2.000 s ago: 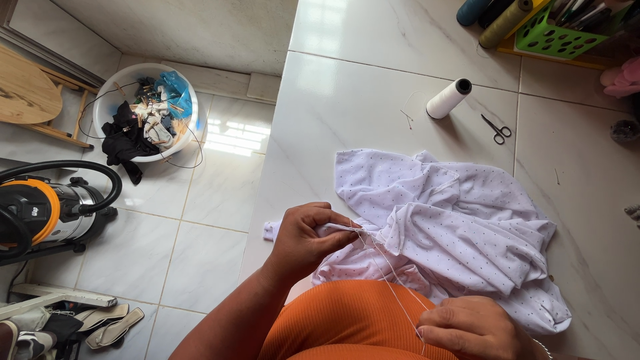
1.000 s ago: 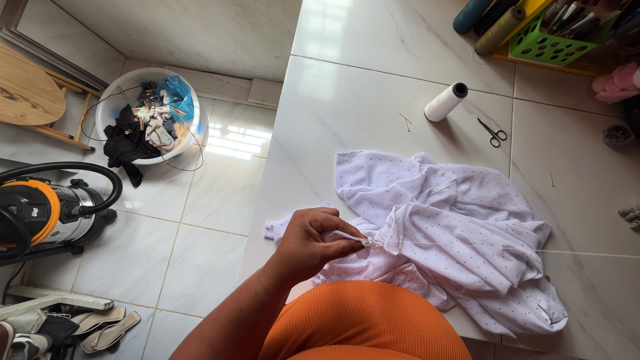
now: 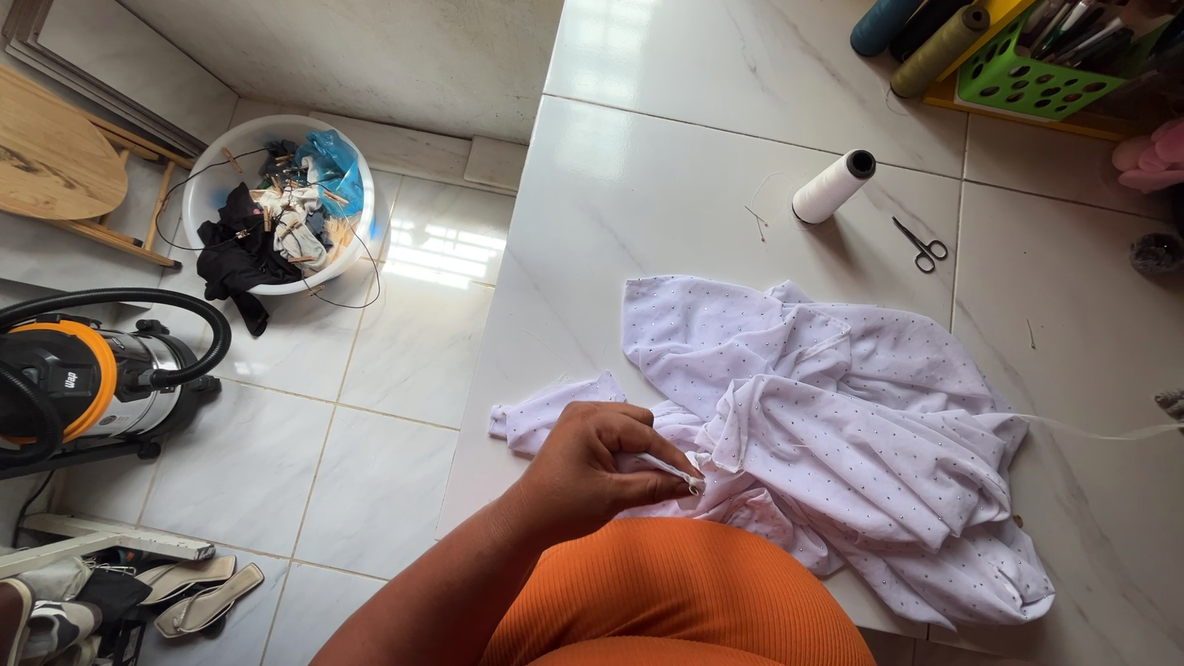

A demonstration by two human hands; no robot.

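Observation:
My left hand (image 3: 610, 472) pinches an edge of a white garment dotted with small shiny studs (image 3: 860, 444) between thumb and fingers, near the front edge of the tiled table. The rest of the garment lies crumpled to the right of the hand. My right hand is out of view. A white thread (image 3: 1101, 435) runs from over the garment to the right edge of the view. Beyond the garment stand a spool of white thread (image 3: 828, 190) and, to its right, small scissors (image 3: 920, 246) lying with their blades apart.
Pins (image 3: 758, 220) lie left of the spool, and another pin (image 3: 1031, 334) lies at the right. A green basket of tools (image 3: 1036, 88) and thread spools (image 3: 939, 51) stand at the back right. On the floor at left are a tub of laundry (image 3: 199, 199), a vacuum cleaner (image 3: 88, 388) and sandals (image 3: 208, 599).
My right hand, near the lap two seconds ago, has gone out of view. The thread that hung down between the hands now stretches to the right. My left hand keeps its pinch on the fabric.

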